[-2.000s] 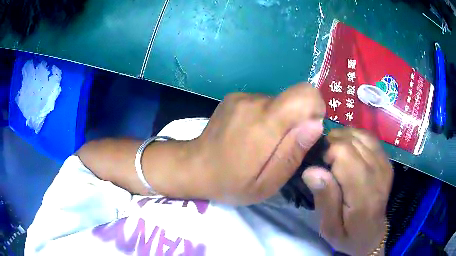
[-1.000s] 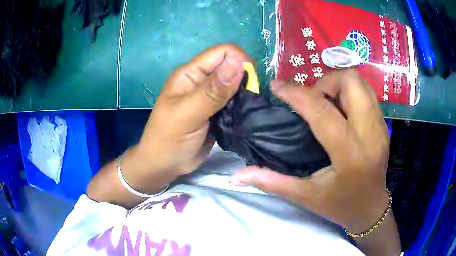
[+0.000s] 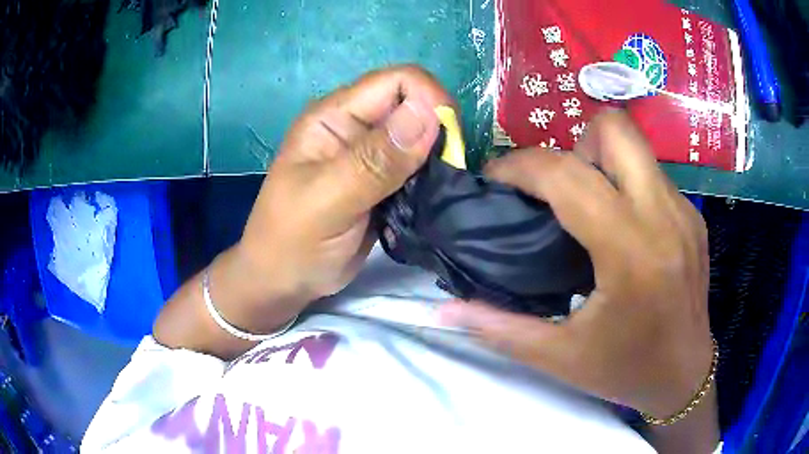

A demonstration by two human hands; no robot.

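Observation:
A gathered black bunch [image 3: 497, 235] of slightly shiny, pleated material lies between my hands above my lap. My left hand [image 3: 337, 177] pinches its narrow left end between thumb and fingers, with a yellow wrap [image 3: 451, 137] showing at a fingertip. My right hand [image 3: 612, 257] curves around the wide right end, thumb below and fingers above. The right thumb is blurred. Whether the right fingers press on the bunch is hard to tell. A small pale spot shows at its lower right edge.
A red packet [image 3: 656, 133] with a small white spoon [image 3: 612, 82] lies on the green table [image 3: 257, 80] beyond my right hand. A blue pen-like object [image 3: 754, 58] is right of it. Black pieces [image 3: 49, 80] lie at far left. A blue bin [image 3: 133, 257] holds crumpled white material.
The hands have gone from closed tightly around the black material to spread apart, showing the bunch. Over the last second both hands shifted only slightly. The view has turned and moved.

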